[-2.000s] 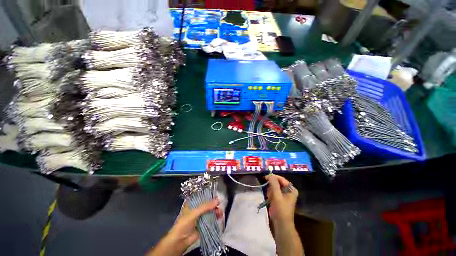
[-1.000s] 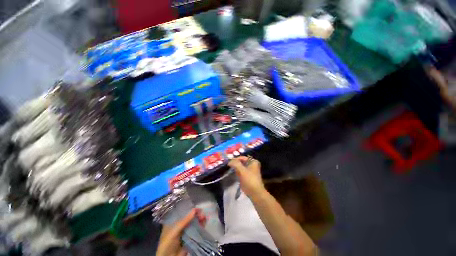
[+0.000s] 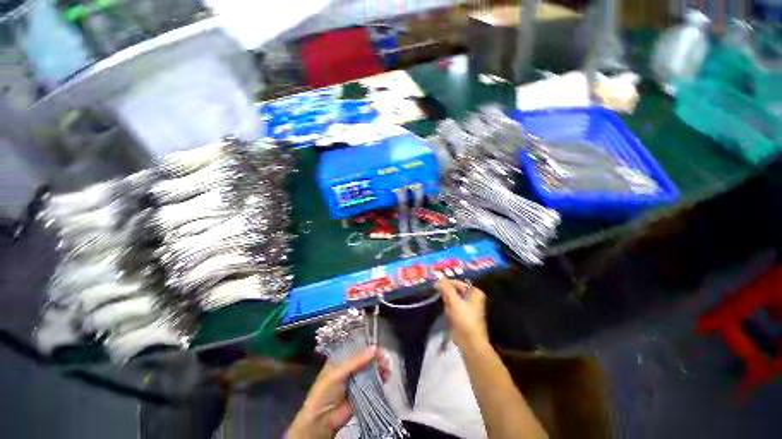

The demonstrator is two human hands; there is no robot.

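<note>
My left hand [image 3: 343, 386] is closed around a bundle of grey cable assemblies [image 3: 367, 381], with the silvery connectors at the top, over my lap. My right hand [image 3: 459, 307] is at the front edge of the long blue test fixture [image 3: 321, 296], by its red blocks [image 3: 413, 274]. A pale cable [image 3: 410, 303] loops from the red blocks to my right fingers, which hold its end. The fingertips are slightly blurred. The blue cable tester [image 3: 377, 176] stands behind the fixture, with flat leads [image 3: 412, 231] running down from its front.
White cable bundles [image 3: 210, 227] are stacked in rows at left. A grey bundle pile [image 3: 502, 206] lies between the tester and the blue plastic basket [image 3: 600, 201], which holds grey cables. A brown cardboard box [image 3: 549, 394] is by my knees. A red stool [image 3: 750, 321] stands at right.
The view swung to one side and partly back. My left hand still holds the bundle. My right hand stays near the red blocks with the cable loop.
</note>
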